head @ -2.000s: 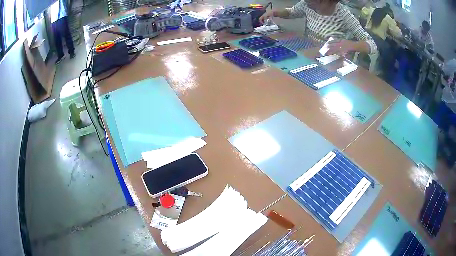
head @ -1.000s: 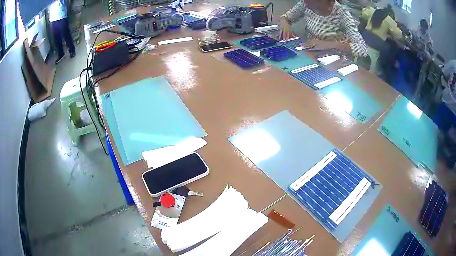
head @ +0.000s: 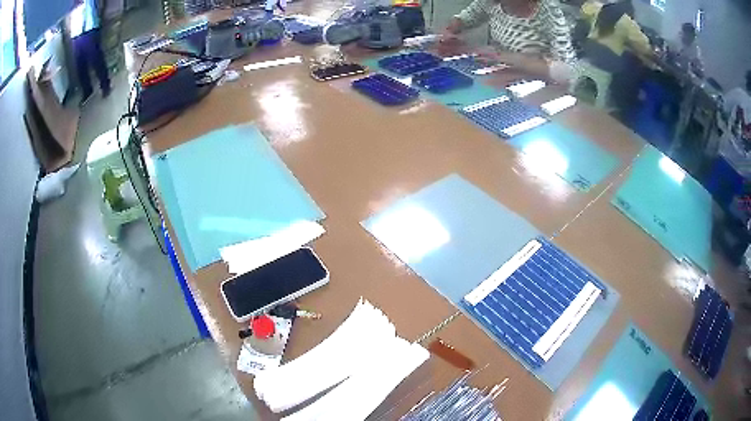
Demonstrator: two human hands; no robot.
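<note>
Neither of my hands is in view. A finished panel stack [head: 534,303], blue with two white strips, lies on a pale board [head: 453,215] right of centre. White insulating strips [head: 329,374] lie in a fanned pile at the bottom, cut off by the picture's edge. A bundle of silver ribbon strips [head: 458,403] lies to their right, also cut off. A small brown-red piece [head: 451,355] lies flat above the ribbons. Dark solar cells [head: 669,398] lie on a green board [head: 630,362] at the lower right.
A phone [head: 275,282], a red-capped container [head: 263,327] and blue-green sheets [head: 239,193] lie along the left side. A green stool [head: 115,185] stands on the floor beside the table. A person in a patterned top [head: 527,33] sits across the table near more panels [head: 504,113].
The view has shifted slightly, so the table things appear a little further left and up. Across the table, the person's hands have moved back from the white strips. Nothing nearby has moved on the table.
</note>
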